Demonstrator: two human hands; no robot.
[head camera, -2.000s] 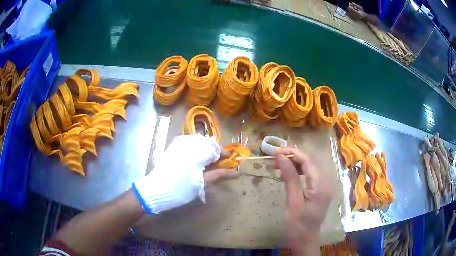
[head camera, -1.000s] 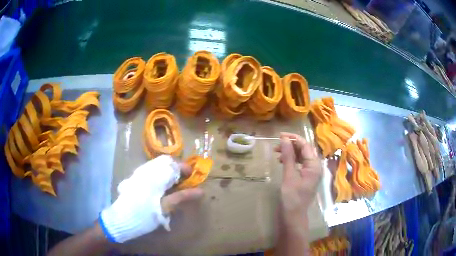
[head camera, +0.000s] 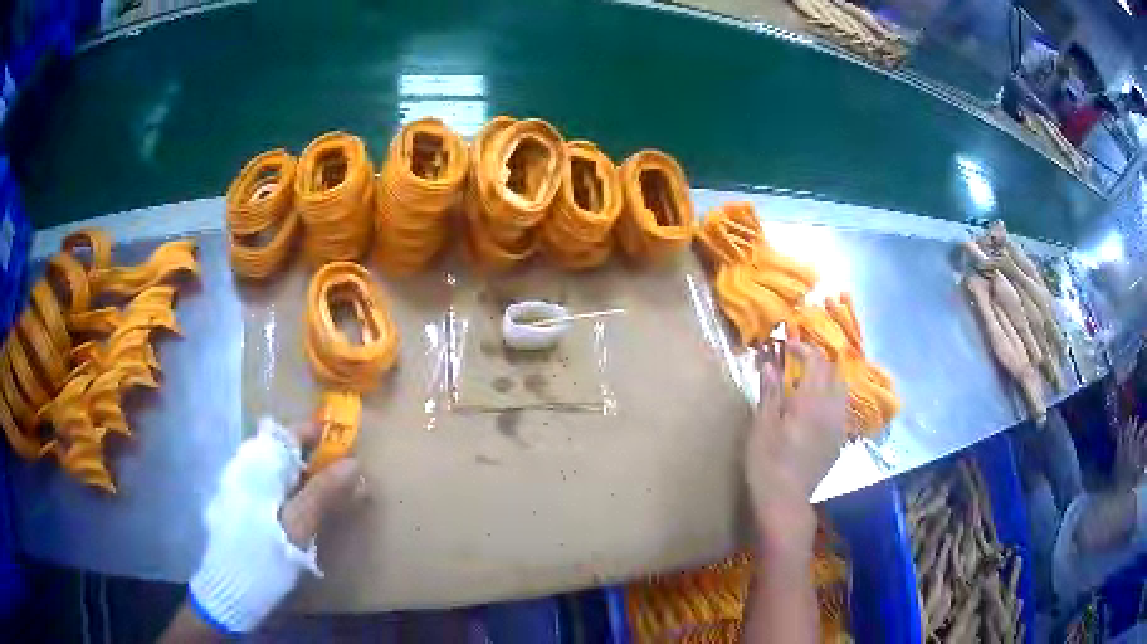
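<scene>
My left hand (head camera: 271, 516), in a white knit glove with bare fingertips, holds a small orange band (head camera: 336, 428) between thumb and fingers, just below a short pile of joined bands (head camera: 351, 330). My bare right hand (head camera: 800, 428) is over the wavy orange strips (head camera: 845, 365) at the board's right edge, fingers spread; whether it grips one cannot be told. The white glue cup (head camera: 518, 335) stands mid-board with the thin pale applicator (head camera: 591, 315) resting in it, pointing right.
Stacks of orange bands (head camera: 419, 201) line the far edge of the tan board (head camera: 554, 528). Orange coils (head camera: 88, 365) lie left, tan bundles (head camera: 1006, 302) far right. A green belt (head camera: 704, 113) runs behind. Crates (head camera: 881, 554) sit below right. Another person's hand (head camera: 1128, 443) shows far right.
My right hand has left the applicator in the cup and moved right to the wavy strips. My left hand has moved the orange band down and left, away from the cup. The view has shifted right.
</scene>
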